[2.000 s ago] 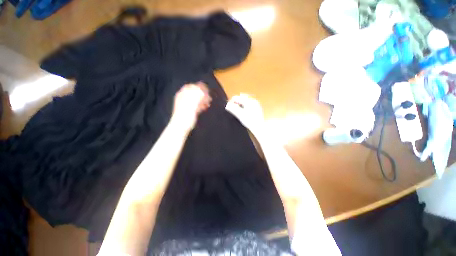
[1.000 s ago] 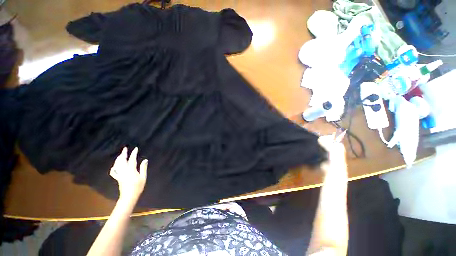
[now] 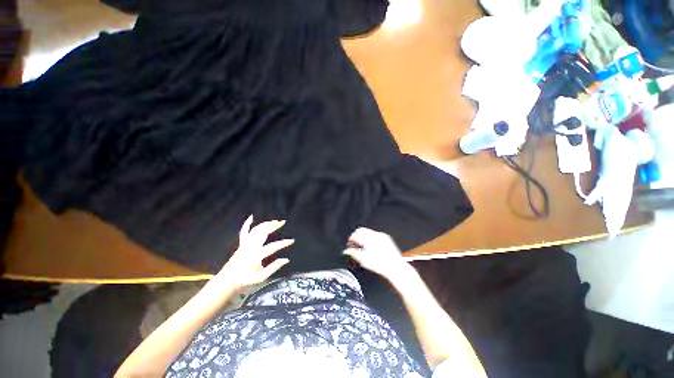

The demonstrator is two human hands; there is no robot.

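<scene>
A black dress lies spread over the glossy orange-brown table, its top cut off by the upper edge of the picture. My left hand lies on the lower skirt near the table's front edge, fingers spread, with nothing seen in it. My right hand is at the hem to the right of it, fingers curled and slightly blurred. Whether it pinches the cloth or holds a small tool is hidden.
White rounded shapes, a white power strip, a black cable and blue and white packets lie at the right. The yellow table edge curves across the front. Dark cloth is below it. More black fabric is at the far left.
My right hand has left the skirt's far right corner and moved in to the hem near the middle. My left hand has moved right. The skirt's right corner now lies flat, and the view has shifted.
</scene>
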